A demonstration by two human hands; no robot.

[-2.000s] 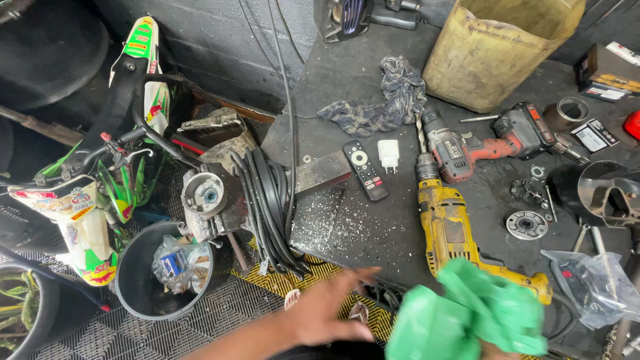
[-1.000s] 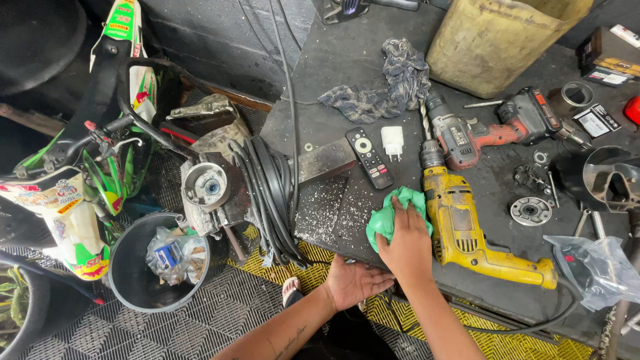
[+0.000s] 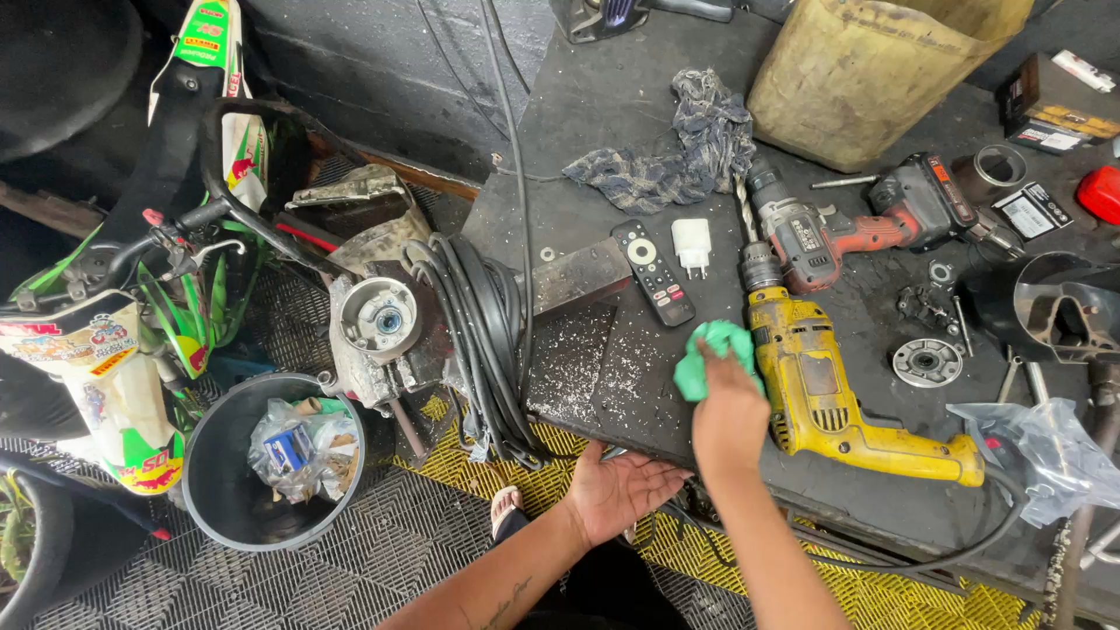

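My right hand (image 3: 728,420) presses a bunched green cloth (image 3: 716,357) onto the dark workbench (image 3: 647,394), just left of a yellow corded drill (image 3: 809,376). Palm up and fingers apart, my left hand (image 3: 623,492) is at the bench's front edge, below white shavings (image 3: 569,376) scattered on the top. It holds nothing. A black remote control (image 3: 652,273) and a white plug adapter (image 3: 692,245) lie just beyond the cloth. The red and grey cordless drill (image 3: 814,227) rests behind the yellow one.
A coiled black cable (image 3: 481,350) hangs over the bench's left end beside a metal vise (image 3: 381,332). A bin (image 3: 271,525) holding rubbish stands on the floor. Behind lie a checked rag (image 3: 656,175) and a yellowed plastic container (image 3: 866,87). Metal parts (image 3: 927,361) and clear plastic (image 3: 1041,455) are at right.
The green cloth, over the yellow drill two seconds ago, came down onto the bench beside it and has since shifted slightly away from the front edge. My left hand has turned palm up at the edge.
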